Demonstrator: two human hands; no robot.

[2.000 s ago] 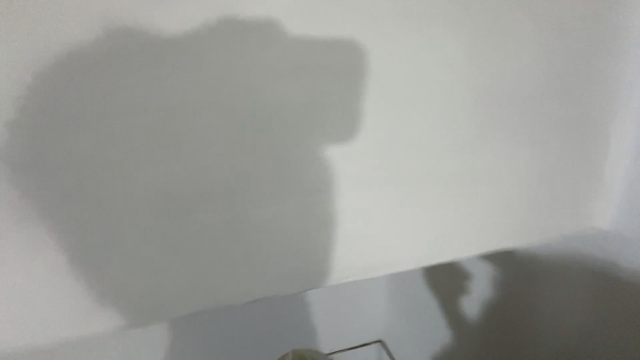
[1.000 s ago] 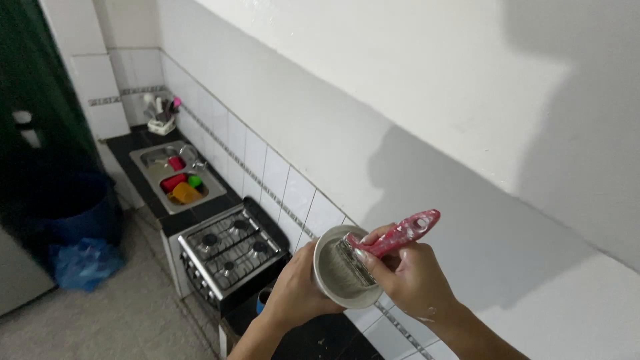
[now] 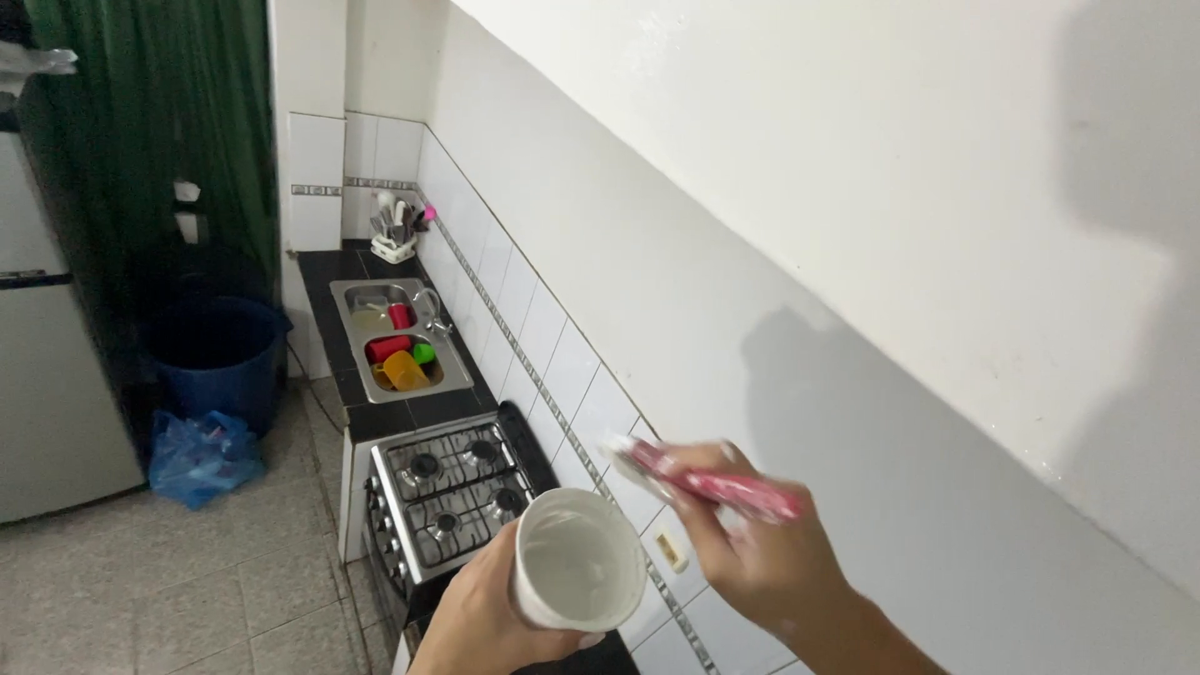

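Note:
My left hand (image 3: 497, 609), at the bottom centre, grips a white cup (image 3: 579, 561) whose inside is coated with white paint. To its right, my right hand (image 3: 764, 534) holds a paintbrush (image 3: 722, 487) by its red, paint-spotted handle. The bristles are white with paint, blurred, and point up and left, above the cup's right side and apart from it. Behind the brush are the white wall tiles (image 3: 586, 389) and the white painted wall (image 3: 647, 262). Shadows fall on the wall at the right.
Below left is a gas stove (image 3: 459, 492), with a double steel sink (image 3: 403, 339) holding coloured cups beyond it. A utensil holder (image 3: 394, 246) stands in the corner. On the floor are a blue tub (image 3: 220, 361) and a blue plastic bag (image 3: 202, 459), beside a refrigerator (image 3: 61, 375). A wall socket (image 3: 670, 551) is near my hands.
The view has swung from the wall to the kitchen. Since one second ago, the brush has come out of the cup, and its bristles now point up and left.

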